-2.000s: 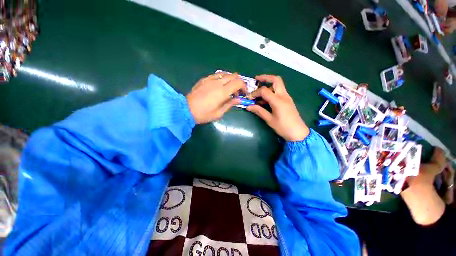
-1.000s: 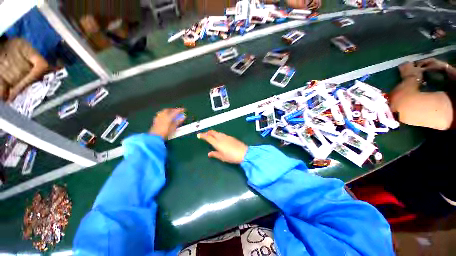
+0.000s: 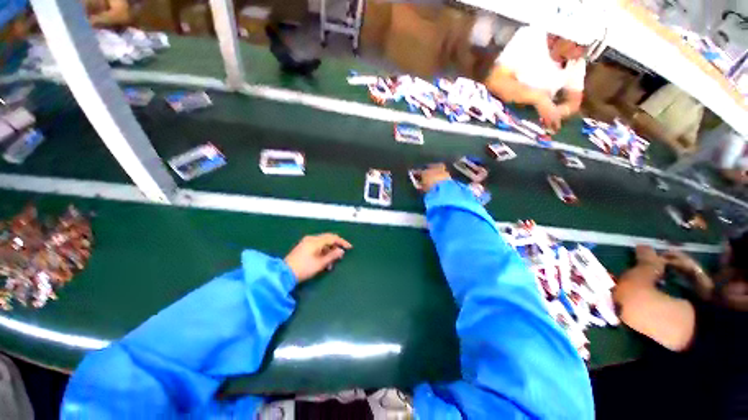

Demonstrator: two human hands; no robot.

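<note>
My left hand (image 3: 316, 256) is over the green bench on the near side of the rail, empty, with its fingers loosely bent and apart. My right hand (image 3: 435, 175) reaches across the rail over the conveyor belt. Its fingers are at a white-framed unit (image 3: 417, 177), partly hidden under them; whether they grip it cannot be told. Another white frame with a blue cell (image 3: 378, 188) lies on the belt left of that hand.
A pale metal rail (image 3: 312, 207) separates bench and belt. More units lie spaced along the belt. A copper-coloured heap (image 3: 41, 254) is at left, a heap of white frames (image 3: 574, 283) at right, partly behind my right sleeve. People sit at right and opposite.
The view has swung right and up. My right hand has moved from the bench across the rail to the belt. My left hand has come back from the rail to the bench.
</note>
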